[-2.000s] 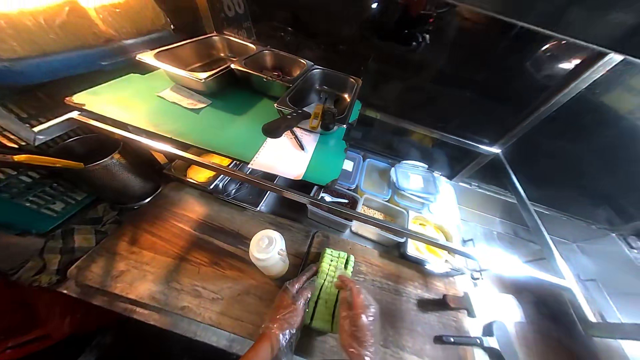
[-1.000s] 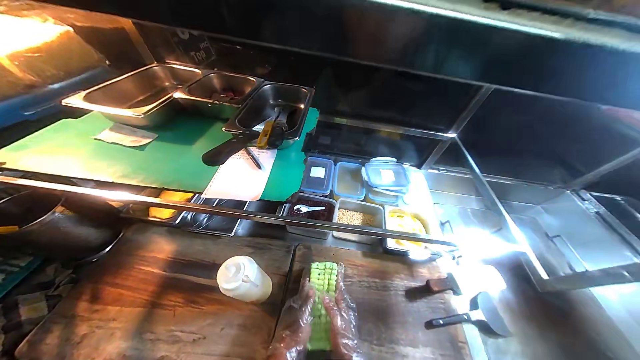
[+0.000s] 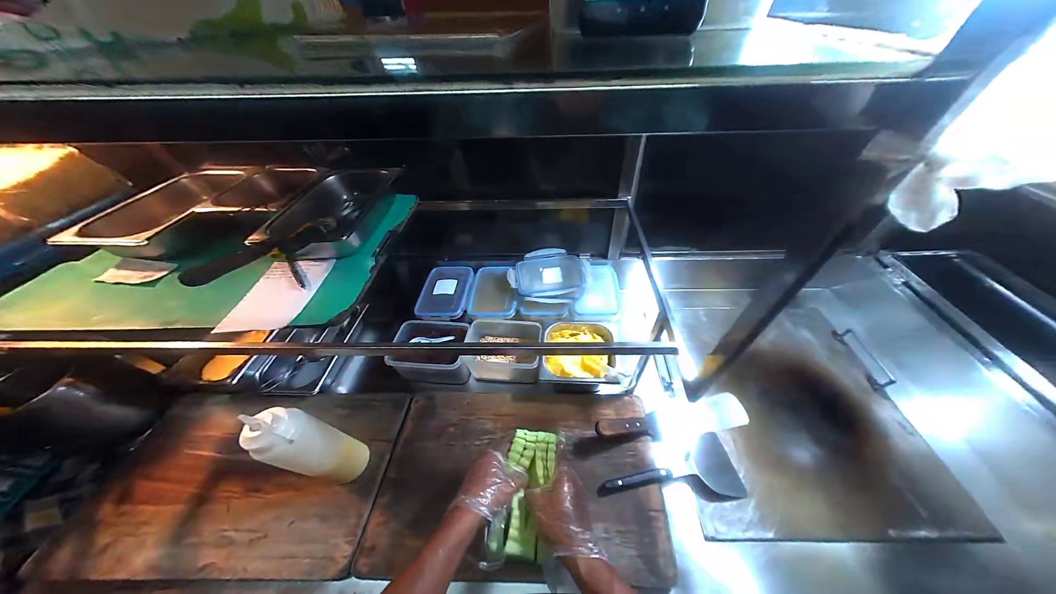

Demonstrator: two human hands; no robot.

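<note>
Both hands wear clear plastic gloves over the right wooden board (image 3: 437, 462). My left hand (image 3: 492, 487) holds the left side of a row of pale green cut pieces (image 3: 532, 454), scored into blocks. Against the right side of the same pieces lies my right hand (image 3: 561, 511), its fingers curled in. A clear plastic edge shows beside the pieces near the board's front. On the left wooden board (image 3: 206, 495) a white squeeze bottle (image 3: 305, 445) with pale yellow contents stands, appearing tilted in the view.
Two scrapers, a wooden-handled one (image 3: 624, 426) and a black-handled one (image 3: 635, 482), lie right of my hands, beside a steel griddle (image 3: 825, 445). Behind the boards are tubs, one with yellow food (image 3: 576, 363), and lidded containers (image 3: 445, 293). A metal rail (image 3: 330, 348) crosses above; steel pans (image 3: 181, 206) stand left.
The view has swung to the right and up. Both hands stay around the green pieces, which now show a bent, partly split row.
</note>
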